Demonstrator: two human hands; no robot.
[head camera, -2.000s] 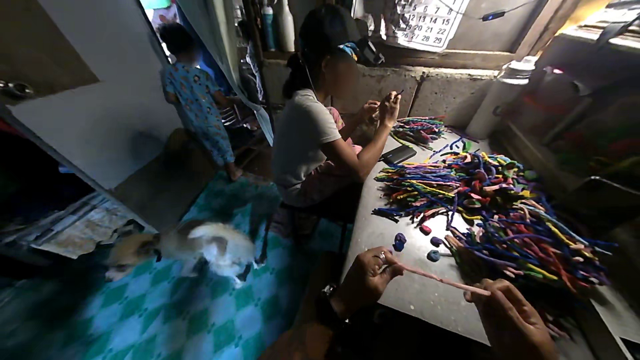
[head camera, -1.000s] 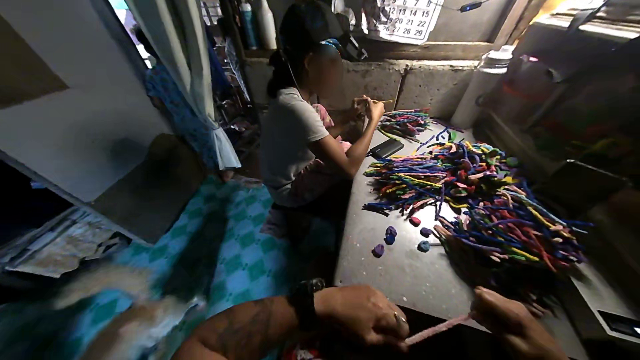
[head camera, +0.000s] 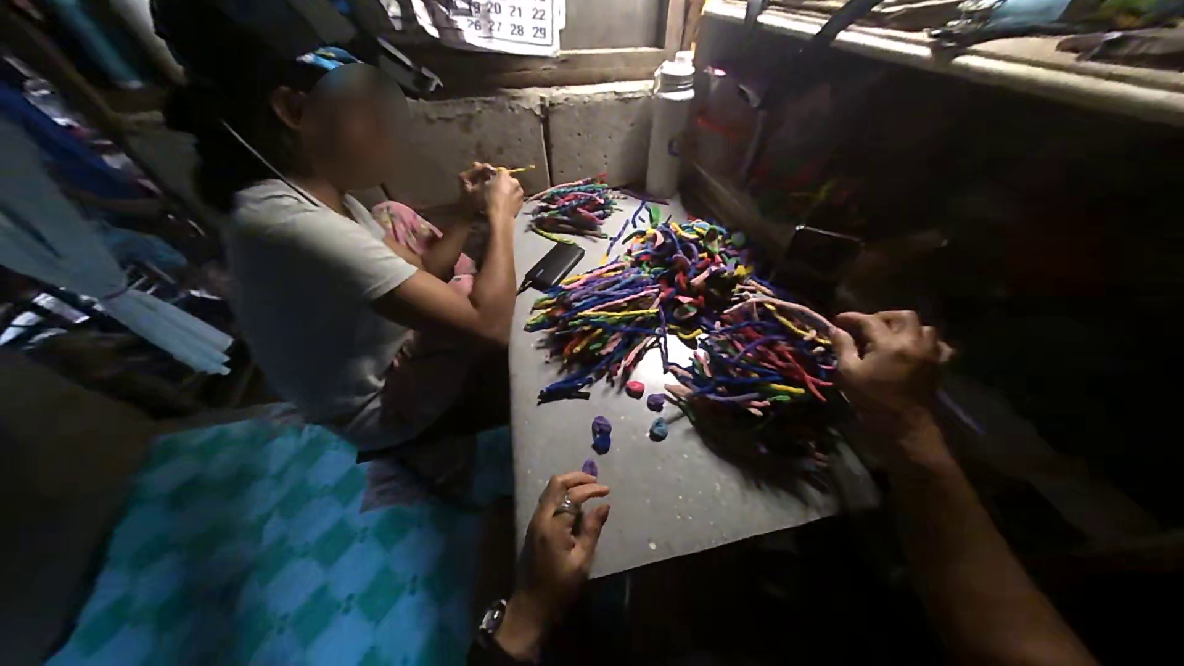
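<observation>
My left hand (head camera: 562, 532), with a ring and a wristwatch, is over the near left part of the grey table (head camera: 638, 532), its fingers apart and empty. Just beyond its fingertips lies a small purple piece (head camera: 590, 468); a dark blue-purple piece (head camera: 601, 435), a teal piece (head camera: 659, 428) and a red piece (head camera: 635, 389) lie farther off. At the right edge of a big heap of multicoloured soft strands (head camera: 689, 277), my right hand (head camera: 883, 356) has its fingers closed on a pale pink strand (head camera: 786, 305), which reaches over the heap.
Across the table's left side sits a person (head camera: 324, 268) holding a thin yellow strand (head camera: 520, 169). A smaller strand bundle (head camera: 573, 205), a black phone or power bank (head camera: 555, 266) and a white bottle (head camera: 670, 125) stand or lie near the wall. A blue-green patterned floor covering (head camera: 296, 546) is at left.
Both my hands held a pink strand between them before; my left hand has let go, while my right hand has moved to the heap's right side. The view has shifted, and the animal is out of sight.
</observation>
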